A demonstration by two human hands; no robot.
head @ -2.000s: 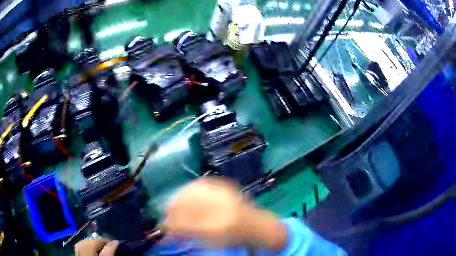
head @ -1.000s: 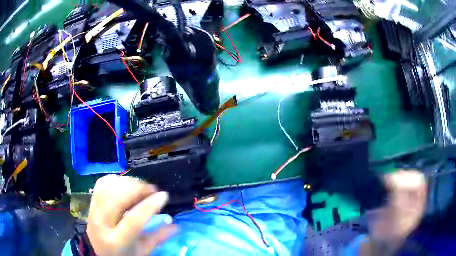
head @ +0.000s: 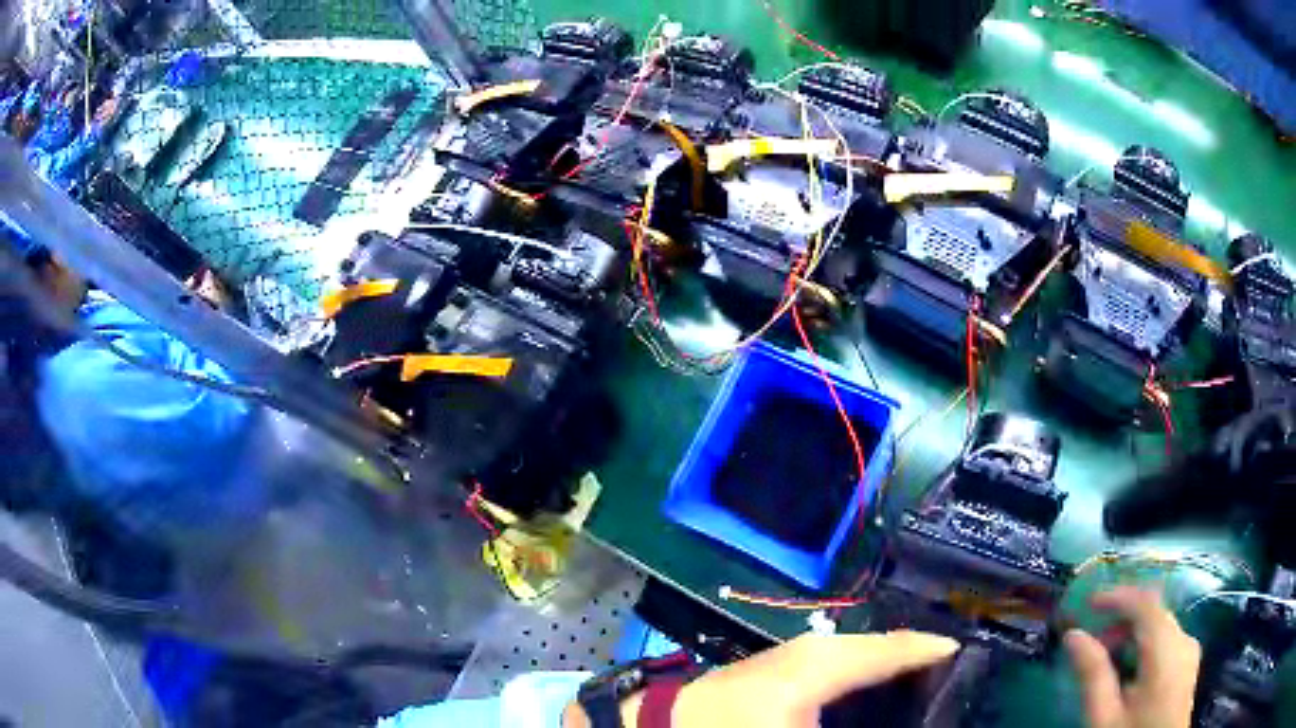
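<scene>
A black projector module point(head: 981, 548) with a lens end lies on the green mat at the lower right, an amber strip across it. My left hand point(head: 817, 671), with a dark wrist strap, reaches in from the bottom and lies at the module's near edge; its fingertips are at the housing and I cannot tell whether it grips. My right hand point(head: 1141, 661) is at the module's right side, blurred, fingers apart, with nothing visible in it. A blue screw bin point(head: 697, 491) with dark contents stands left of the module.
Several black modules point(head: 938, 235) with loose wires line the back. More modules point(head: 498, 377) lie at the left. The dark screwdriver point(head: 1187, 491) is at the right. A metal frame bar point(head: 185, 320) crosses the left side. A person in light-blue clothes point(head: 135, 413) is at the far left.
The view has swung left, so the bin and modules appear farther right. My right hand has come from the right-hand module to beside the module near the bin.
</scene>
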